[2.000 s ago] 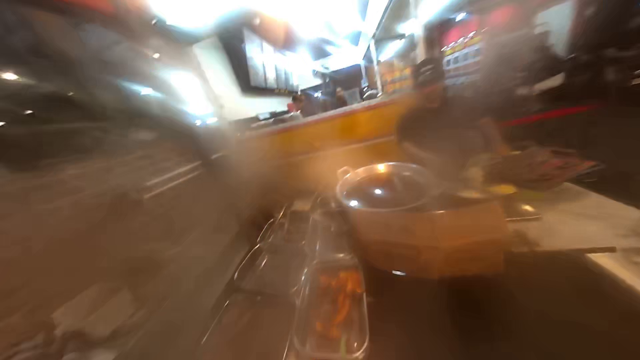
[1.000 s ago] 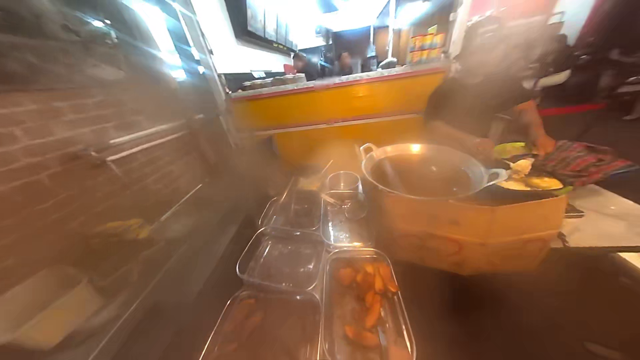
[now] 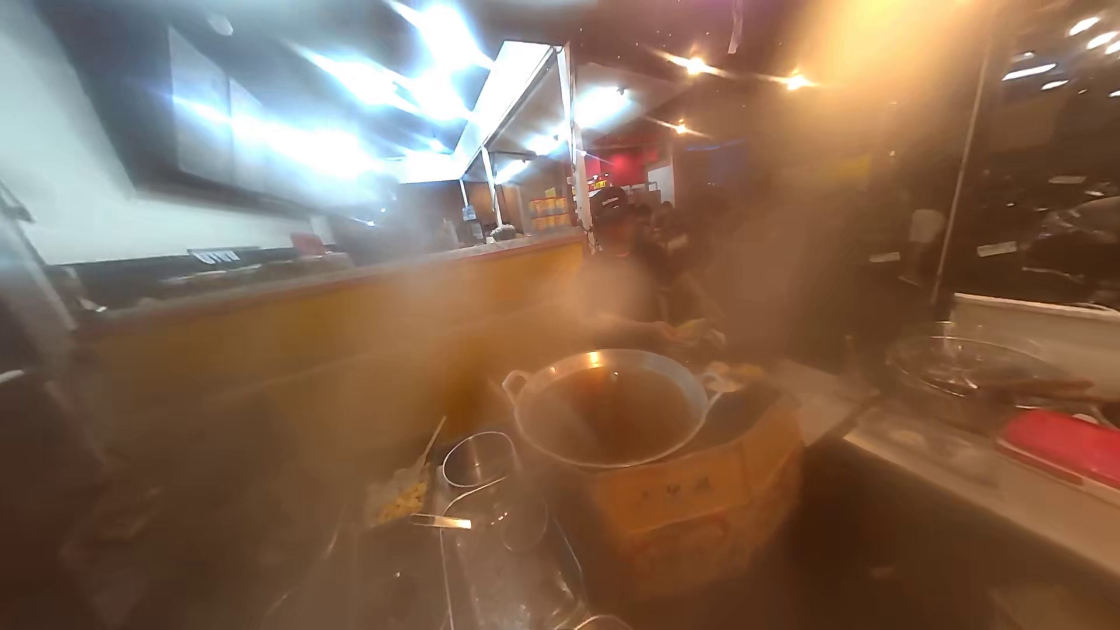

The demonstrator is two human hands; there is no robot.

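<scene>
Neither my left hand nor my right hand shows in the head view. A wide two-handled metal pan (image 3: 612, 411) full of dark liquid sits in the middle, with a cardboard sheet (image 3: 691, 516) around its near side. To its lower left stands a round metal container (image 3: 479, 461). Below that, a clear rectangular container (image 3: 512, 569) is partly hidden by haze, and a metal utensil handle (image 3: 441, 521) lies across its edge. Yellowish food (image 3: 402, 503) lies to the left, beside a thin stick-like handle. Haze blurs much of the view.
Behind the pan a person in a dark cap (image 3: 617, 271) holds something pale, too blurred to name. A yellow counter (image 3: 350, 324) runs across the back. On the right, a light worktop (image 3: 954, 490) bears a red object (image 3: 1063, 446) and a large round see-through vessel (image 3: 976, 363).
The view has swung right, so the right worktop now shows and the container of orange food pieces has left the frame. The person behind the pan now holds something pale near its far rim.
</scene>
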